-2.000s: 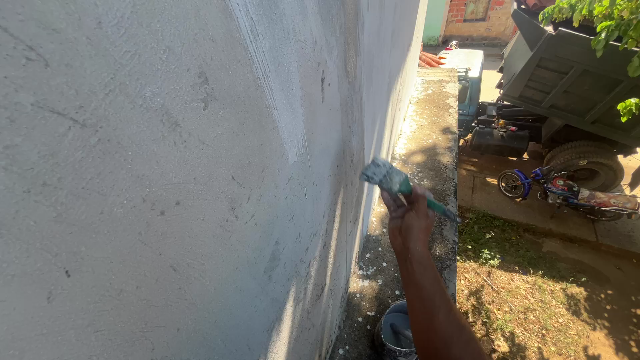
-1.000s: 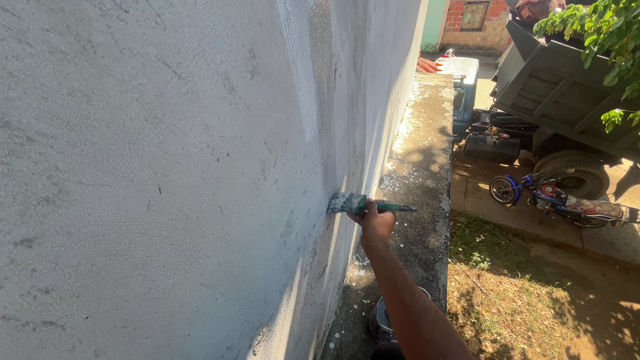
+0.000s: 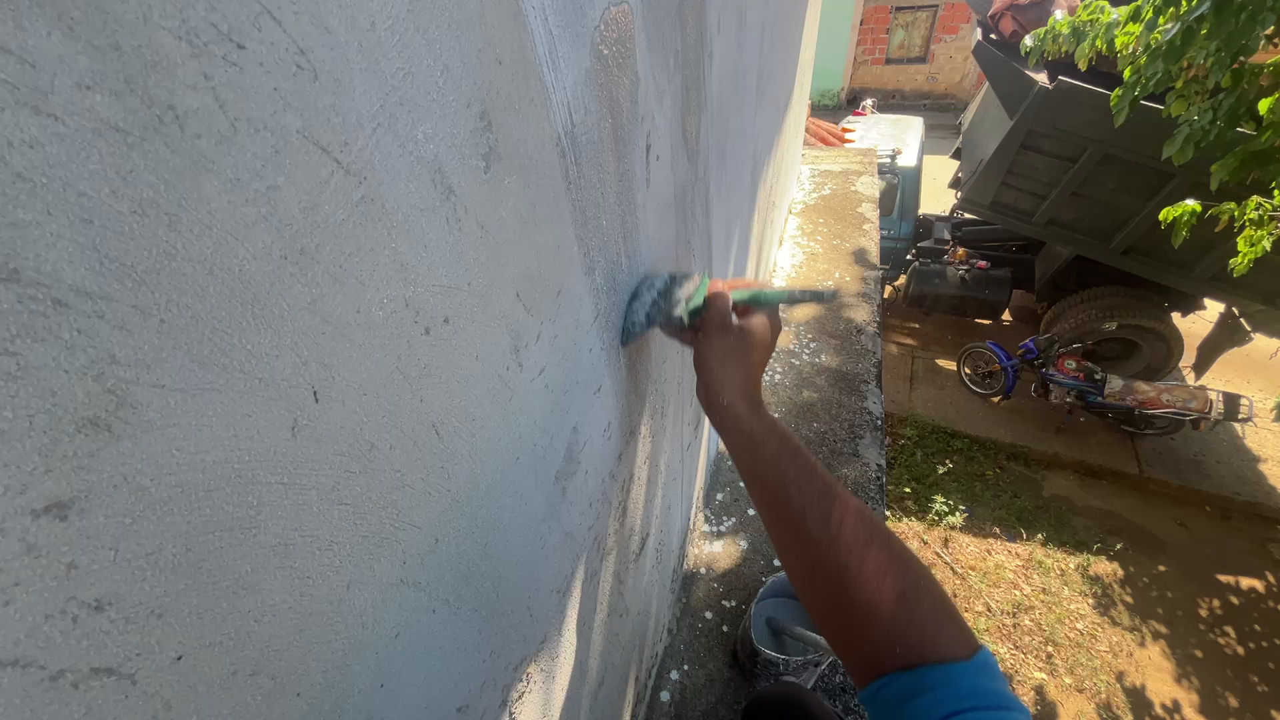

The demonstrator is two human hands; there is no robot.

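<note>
My right hand (image 3: 735, 335) grips a paintbrush (image 3: 765, 297) by its green handle, near the base of the bristles. The paint-coated bristles press on the plastered wall (image 3: 400, 350), which bears whitish paint and darker, damp-looking streaks near the brush. Below my forearm a paint bucket (image 3: 783, 610) stands on the ledge, with pale paint inside and a stick or handle in it. My left hand is out of view.
A narrow concrete ledge (image 3: 835, 400), spotted with paint, runs along the wall and drops off at its right edge. Far below stand a dump truck (image 3: 1080, 170) and a blue motorcycle (image 3: 1100, 390). Leafy branches (image 3: 1180, 60) hang at upper right; reddish tiles (image 3: 828, 132) lie past the ledge.
Two seconds ago the brush was held away from the wall; a second ago its bristles met the wall, and they touch it now. More of the bucket and a blue sleeve show.
</note>
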